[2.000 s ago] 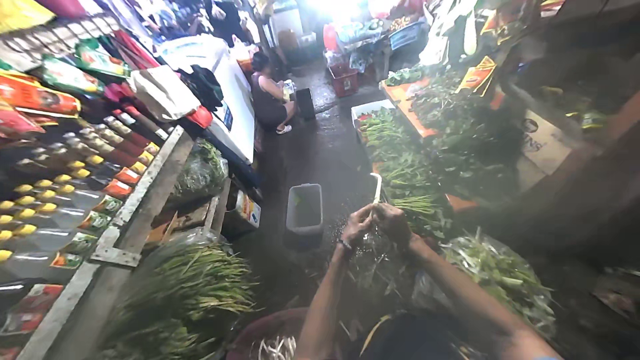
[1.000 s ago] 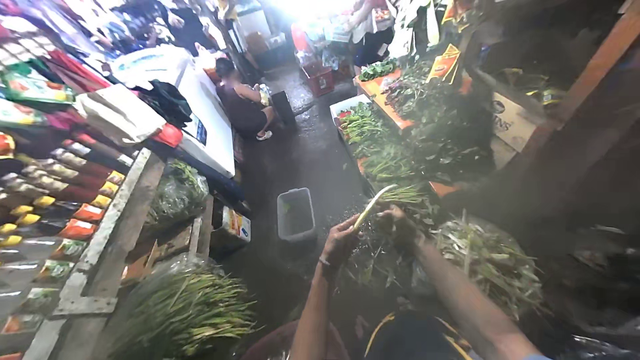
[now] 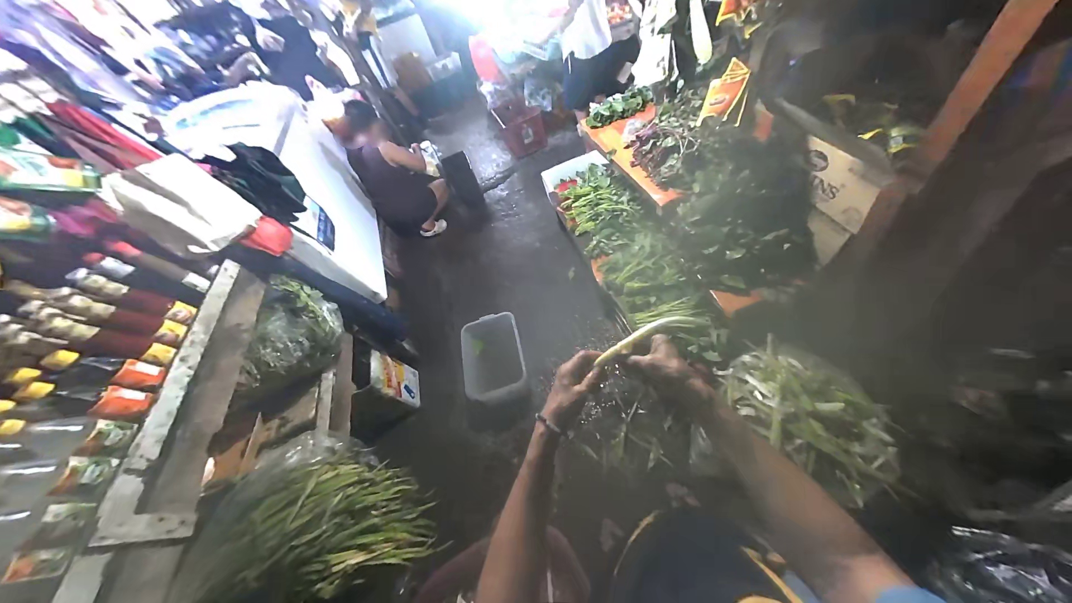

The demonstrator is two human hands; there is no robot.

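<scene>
My left hand (image 3: 576,387), with a dark band at the wrist, grips the lower left end of a long pale green vegetable stalk (image 3: 641,335). At the stalk's middle, my right hand (image 3: 668,368) has its fingers curled just beneath it; whether it also holds something else is hard to tell. Below both hands, scraps of leaf and peel (image 3: 632,431) lie on the dark ground. A plastic bag of pale green stalks and trimmings (image 3: 808,419) sits to the right of my right hand.
A grey plastic tub (image 3: 494,360) stands on the wet floor. Leafy greens (image 3: 624,251) cover the stall at right. Long green vegetables (image 3: 335,519) fill a bag at lower left, beside a wooden frame (image 3: 180,419) and bottles. Further off, a person (image 3: 394,172) sits by a white chest (image 3: 335,201).
The stalk, upright between my hands two seconds ago, now slants to the upper right. My hands have come closer together than one second ago.
</scene>
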